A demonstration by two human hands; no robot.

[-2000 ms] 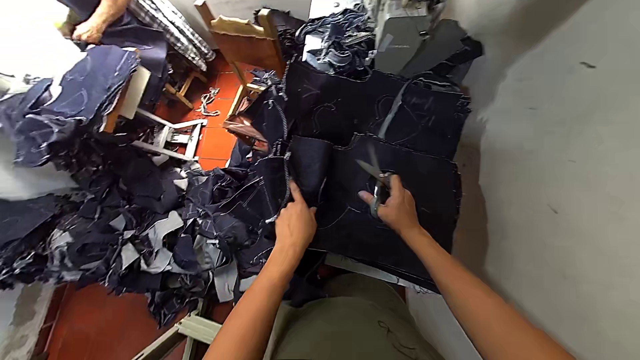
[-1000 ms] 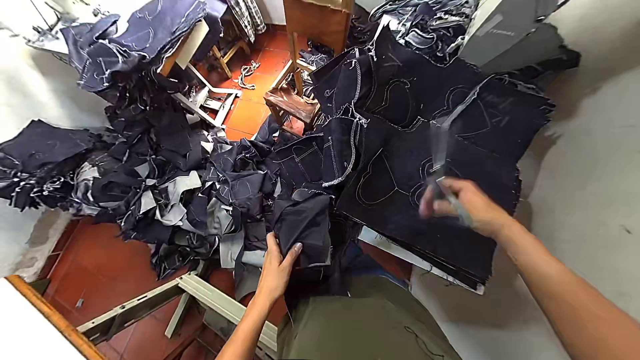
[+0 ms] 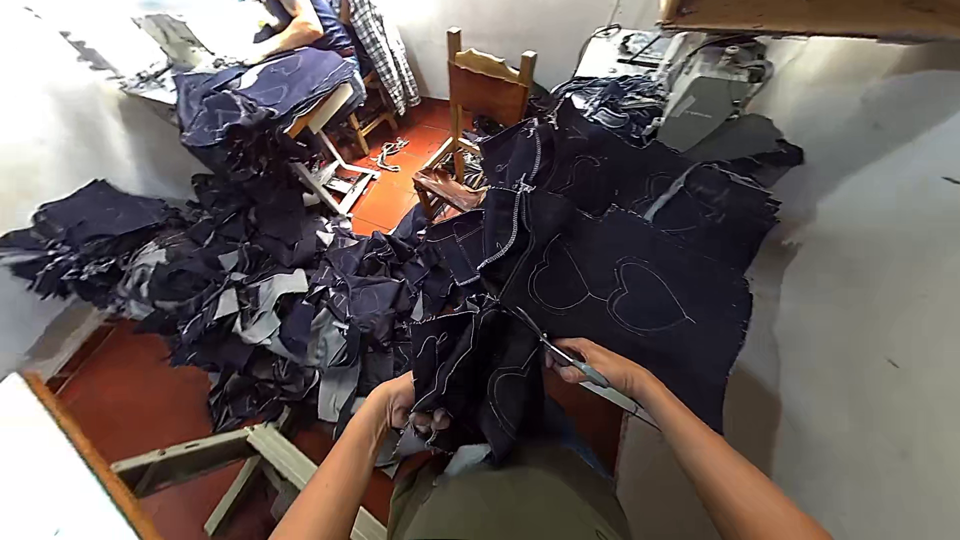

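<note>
My left hand [image 3: 409,405] grips the lower edge of a dark denim piece [image 3: 480,367] with light stitching, low in the middle of the head view. My right hand [image 3: 600,367] holds metal scissors [image 3: 551,345] whose blades point up and left at the denim near the left hand's piece. Whether the blades are closed on cloth, I cannot tell. Right of and beyond the hands lie wide dark denim panels [image 3: 649,292] with heart-shaped stitched outlines. A curved overlocked edge [image 3: 516,225] runs down toward the scissor tips.
Denim scraps [image 3: 292,300] are heaped to the left. A wooden chair [image 3: 487,94] stands ahead, near a sewing machine [image 3: 701,105]. A person [image 3: 300,30] sits far left behind stacked denim [image 3: 255,90]. A wooden frame [image 3: 277,457] stands on the red floor, near a white tabletop [image 3: 52,465].
The right hand has brought the scissors from above the heart-stitched panel toward the left hand. The left hand now holds a stitched denim piece gathered up in front of me.
</note>
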